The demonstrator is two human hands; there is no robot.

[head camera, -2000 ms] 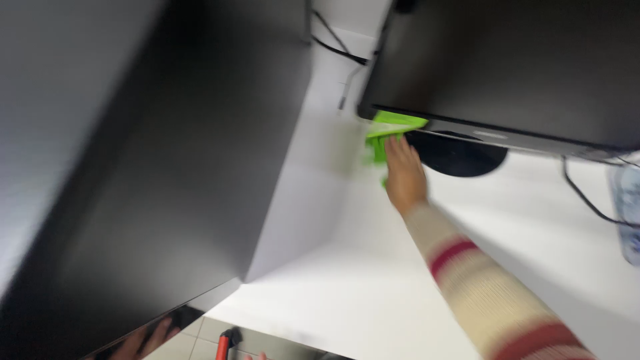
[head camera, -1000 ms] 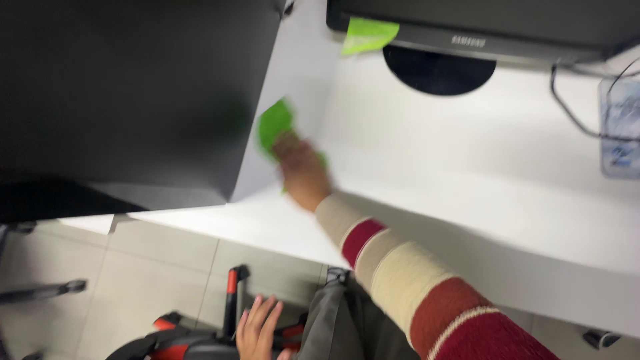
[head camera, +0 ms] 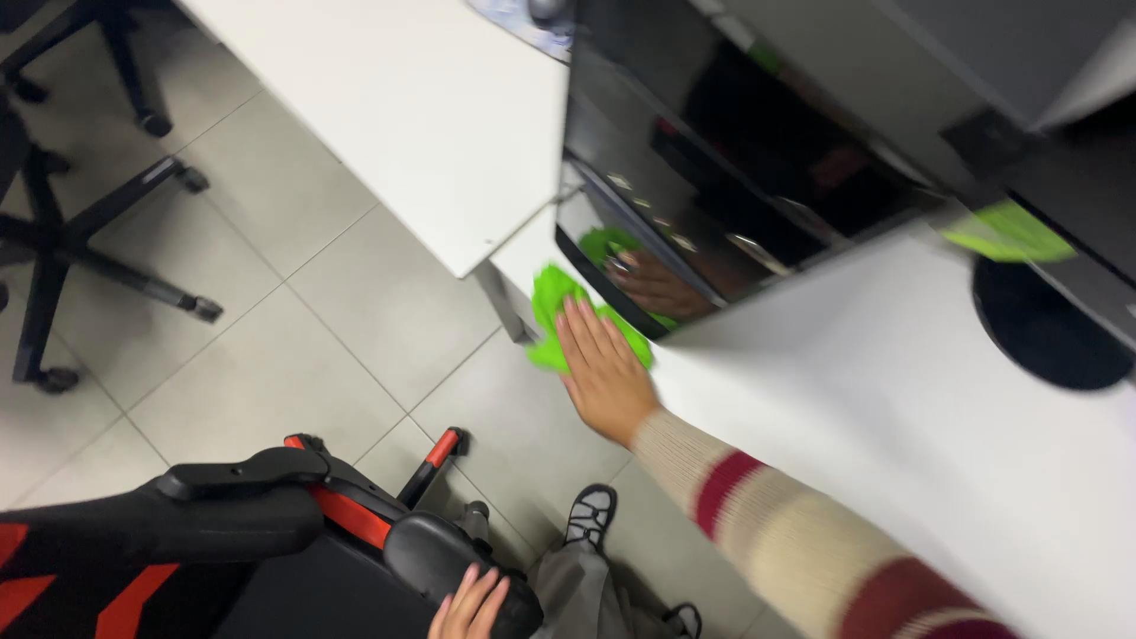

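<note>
My right hand (head camera: 611, 377), in a striped knit sleeve, lies palm down on a bright green cloth (head camera: 557, 306) at the edge of the white desk (head camera: 852, 399). The cloth is beside the lower front of a glossy black computer tower (head camera: 710, 151), whose panel reflects the hand and cloth. At the bottom of the view my left hand (head camera: 470, 608) rests on the black armrest (head camera: 444, 559) of a chair; its palm is hidden. A second yellow-green piece (head camera: 1012, 232) is at the lower edge of a monitor on the right.
A black and red chair (head camera: 240, 515) stands at lower left. Another wheeled chair base (head camera: 62, 240) is on the tiled floor. A second white desk (head camera: 399, 106) adjoins at upper left, with a mouse (head camera: 546, 9) on a patterned pad. The monitor's round black stand (head camera: 1052, 324) is at right.
The view has swung left, bringing the tower's front and the adjoining desk into sight. My right hand with the green cloth has moved from beside the dark panel to the desk's edge by the tower's front.
</note>
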